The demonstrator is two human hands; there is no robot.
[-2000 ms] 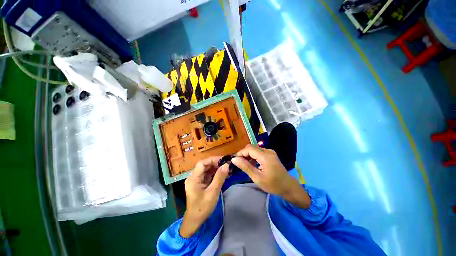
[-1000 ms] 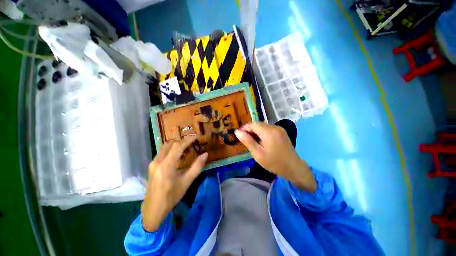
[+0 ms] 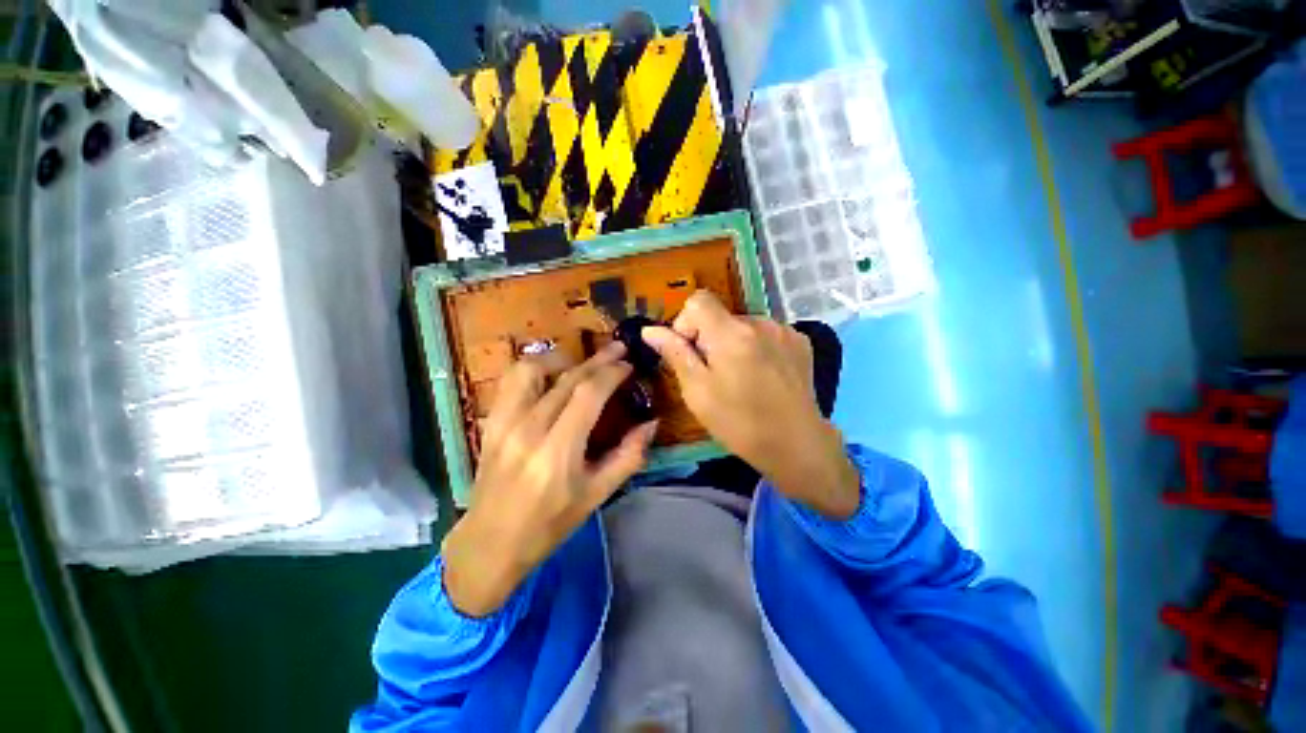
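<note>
The orange-brown fixture plate [image 3: 480,318] lies in its pale green frame [image 3: 434,375]. A round black part [image 3: 635,338] is at the plate's middle. My right hand [image 3: 748,384] is over the plate's right side, its thumb and fingertips pinching the black part's edge. My left hand [image 3: 542,447] is over the plate's lower left, fingers spread, with fingertips at the part's left side. Another small dark, shiny item shows between my hands, partly hidden; I cannot tell what it is.
Stacked clear blister trays [image 3: 186,358] stand at left, with black parts in the top corner. A second compartment tray [image 3: 838,201] is at right. The striped base [image 3: 602,129], marked white paper [image 3: 470,212] and white wrap [image 3: 258,86] are beyond the frame. Red stools [image 3: 1196,179] stand far right.
Both hands have come together over the plate's middle. The black part, earlier between my fingertips near my body, is now at the plate's centre. The view has shifted.
</note>
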